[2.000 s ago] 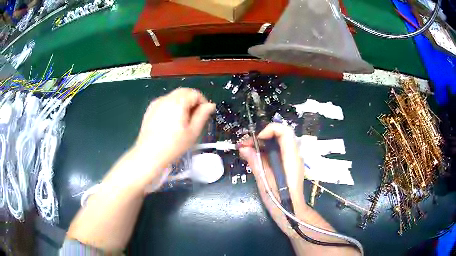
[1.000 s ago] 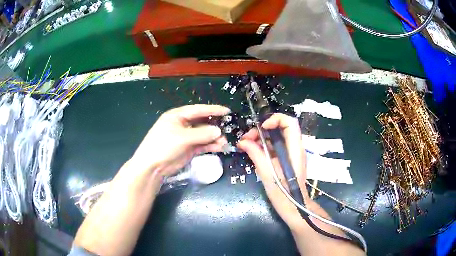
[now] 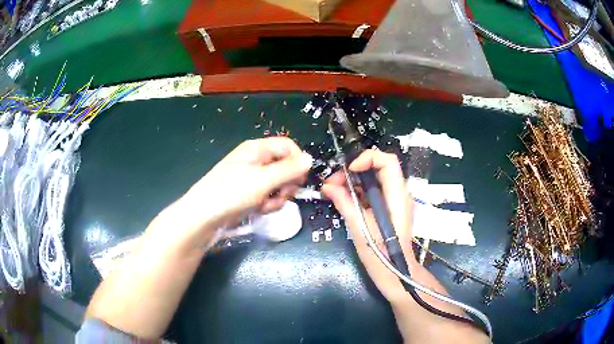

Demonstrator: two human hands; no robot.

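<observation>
My right hand (image 3: 377, 201) holds a dark soldering iron (image 3: 378, 201); its tip points up over a loose heap of small black parts (image 3: 367, 111) with metal tabs. A pale lead trails over my right forearm. My left hand (image 3: 252, 178) is closed at the fingertips just left of my right fingers, around the end of a white cable (image 3: 308, 194); the exact grip is blurred. A round white fitting (image 3: 283, 223) lies below my left hand, with a clear plastic bag (image 3: 118, 254) partly hidden under my left forearm.
Bundled white cables (image 3: 57, 201) with coloured wire ends lie at left. A tangled pile of copper-coloured parts (image 3: 555, 201) is at right. White strips (image 3: 441, 227) lie beside my right hand. A grey translucent hood (image 3: 427, 54) hangs above. A red-brown stand (image 3: 283, 40) holds a cardboard box behind.
My left hand first moved in close to my right fingers and its fingertips have since closed further. The soldering iron stays in my right hand. The bag's visible end has shifted slightly.
</observation>
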